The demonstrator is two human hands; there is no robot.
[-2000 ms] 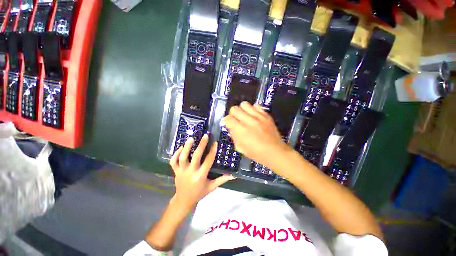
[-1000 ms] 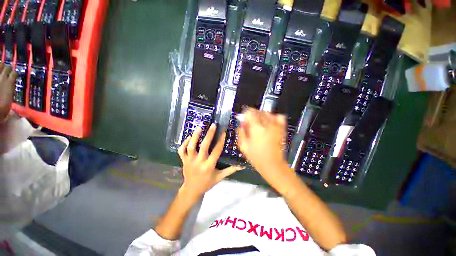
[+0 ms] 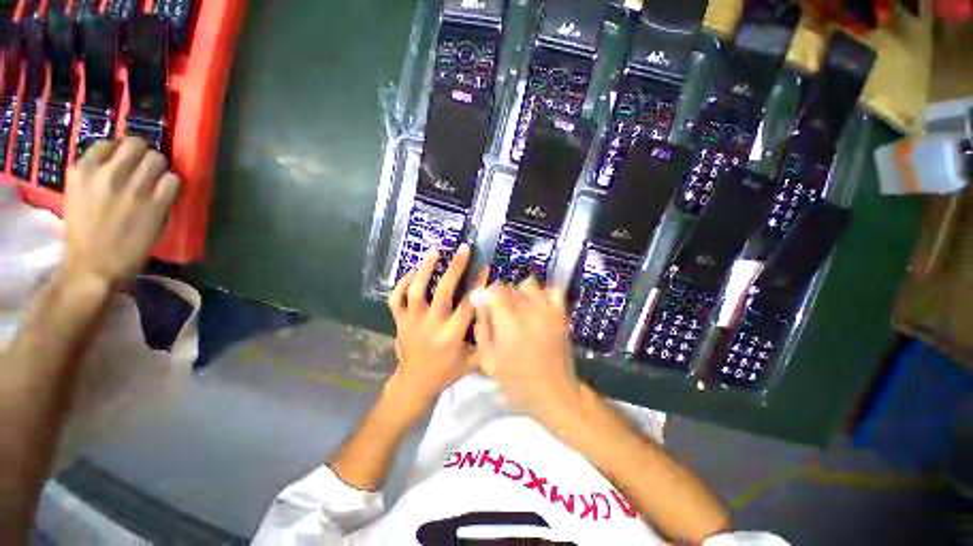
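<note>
Several black flip phones lie open in two rows in a clear plastic tray [image 3: 379, 251]. My left hand [image 3: 429, 325] lies with spread fingers on the keypad of the leftmost front-row phone [image 3: 457, 144]. My right hand [image 3: 525, 333] is slightly blurred, with bent fingers over the lower keypad of the second front-row phone [image 3: 549, 176]. A small white piece of wiping cloth [image 3: 479, 296] shows at its fingertips, beside my left hand. My right hand hides the lower end of that phone.
A red foam tray [image 3: 197, 160] with more open phones lies at the left. Another person's hand [image 3: 120, 203] is over it. A white bottle with an orange mark [image 3: 923, 165] lies at the right, near cardboard boxes [image 3: 939, 277].
My right hand has moved down from the second phone's lid to its lower keypad, close to my left hand. Another person's arm has come in over the red tray.
</note>
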